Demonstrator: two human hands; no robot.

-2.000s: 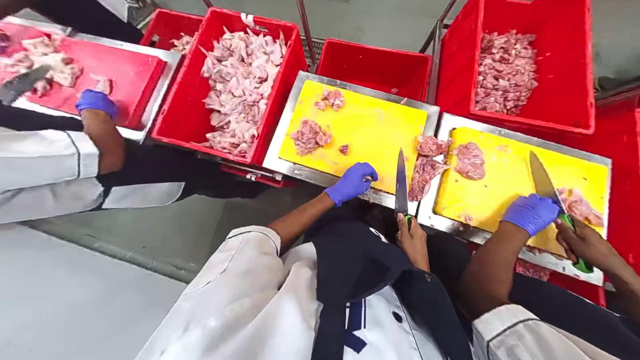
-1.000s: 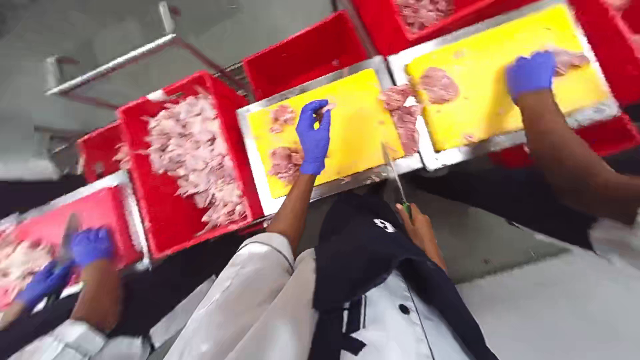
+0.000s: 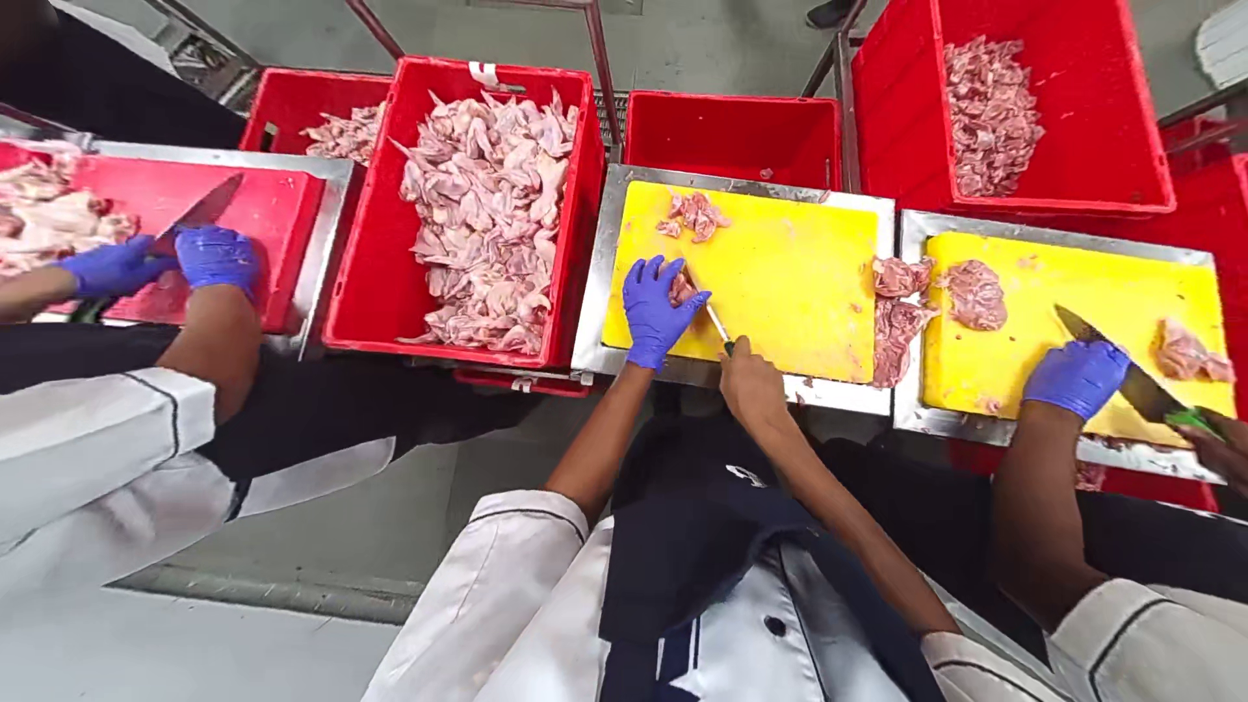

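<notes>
My left hand point(image 3: 659, 310), in a blue glove, presses a piece of raw meat point(image 3: 682, 289) against the left part of a yellow cutting board point(image 3: 780, 278). My bare right hand point(image 3: 754, 382) grips a knife point(image 3: 719, 323) by its dark green handle at the board's near edge. The blade points at the meat, close to my left fingertips, and part of it is hidden. Beyond my left hand lie small chunks of meat point(image 3: 696, 216). Larger pieces of meat point(image 3: 899, 336) rest at the right edge, between my board and its neighbour.
A red crate of raw poultry pieces point(image 3: 487, 224) stands to the left; another red crate point(image 3: 733, 136) sits behind my board. At the right, a co-worker's gloved hand point(image 3: 1077, 378) is near a large knife over a second yellow board point(image 3: 1033, 331). Another co-worker cuts at a red board point(image 3: 283, 234).
My left hand has come down from above the board onto the meat. The knife in my right hand has moved from the board's right side to the meat. The view has swung back.
</notes>
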